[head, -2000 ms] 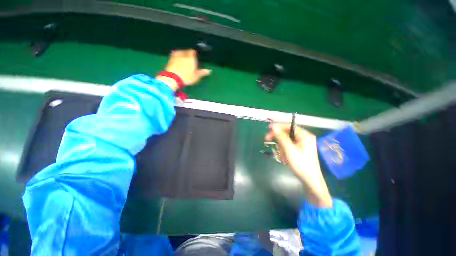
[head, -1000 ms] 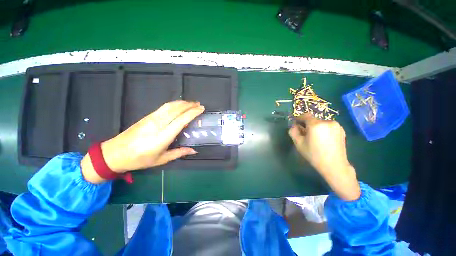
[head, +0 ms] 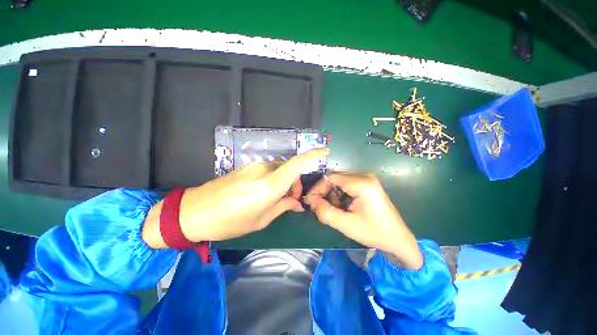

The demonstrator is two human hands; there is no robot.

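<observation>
An open phone (head: 262, 145) lies face up over the foam tray's lower right part, its bright main board at the right end. My left hand (head: 242, 199) covers its lower edge and grips it, index finger over the board end and thumb below. My right hand (head: 357, 206) meets it at the phone's lower right corner, thumb and finger pinched on a small dark part (head: 311, 182), mostly hidden by the fingers. A loose pile of gold, white and black flex-cable parts (head: 422, 129) lies right of the phone, a thin dark piece (head: 377, 138) at its left.
The black foam tray (head: 152, 118) spans the left, with two tiny pieces (head: 102, 130) and a white label (head: 33, 72). A blue bin (head: 524, 134) with strips stands far right. A chipped white rail (head: 275, 49) runs behind; dark phones (head: 522, 39) lie beyond it. Black curtain hangs right.
My left hand came back from beyond the rail and now lies on the phone. My right hand has moved left from the pile to the phone's corner. The view has shifted.
</observation>
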